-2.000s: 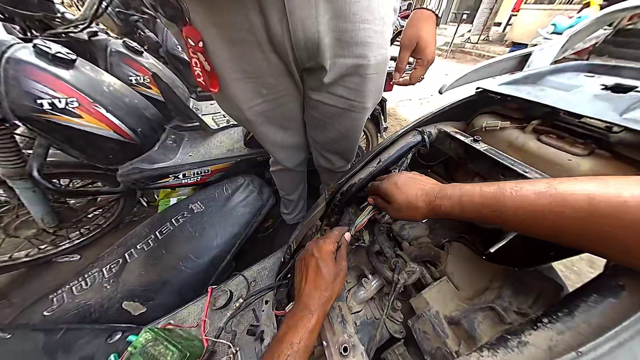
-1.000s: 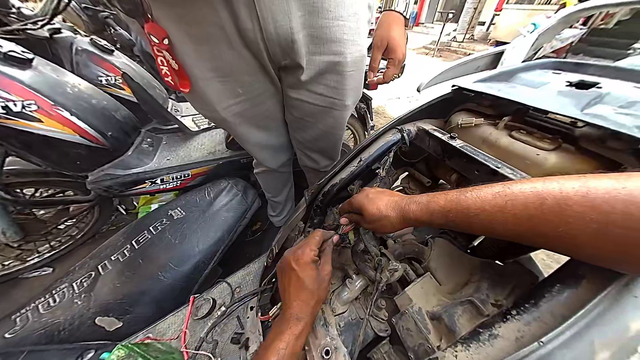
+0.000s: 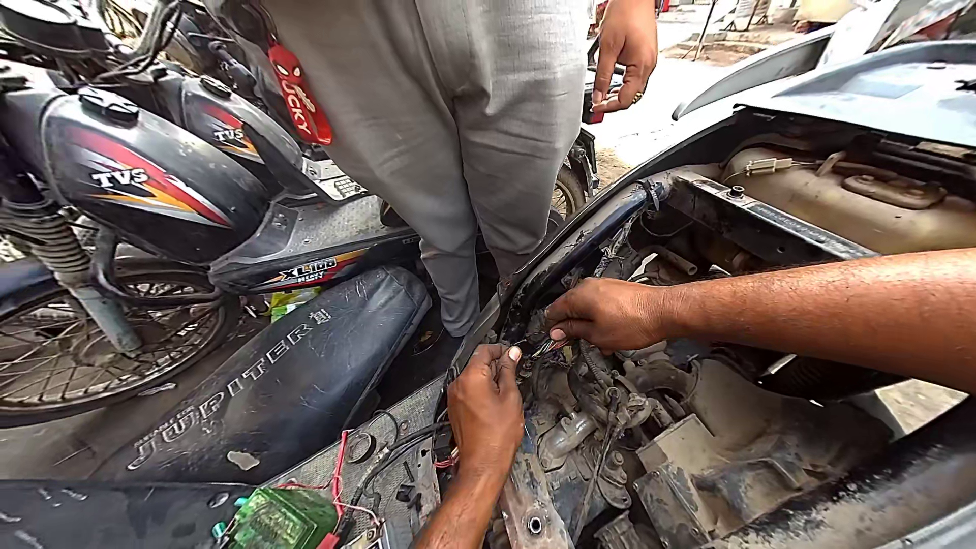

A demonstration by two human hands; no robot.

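My left hand point(image 3: 488, 400) has its thumb and forefinger pinched together at the inner edge of the scooter's body, near the ends of a wire bundle. What sits between the fingertips is too small to make out. Just right of it, my right hand point(image 3: 610, 314) grips the bundle of thin electrical wires point(image 3: 549, 347), whose ends fan out toward my left hand. Beneath both hands lies the scooter's dusty open engine bay point(image 3: 602, 427). A beige plastic tank point(image 3: 862, 194) sits beyond my right forearm.
A person in grey trousers point(image 3: 488, 137) stands across the scooter, a hand point(image 3: 627, 57) hanging down. At left are TVS motorcycles point(image 3: 152, 175) and a detached black seat point(image 3: 290, 381). A green battery-like box point(image 3: 282, 518) with red wires point(image 3: 339, 473) lies at the bottom left.
My left hand has drawn slightly back from my right hand, leaving a small gap with wire ends showing. My right hand remains on the bundle.
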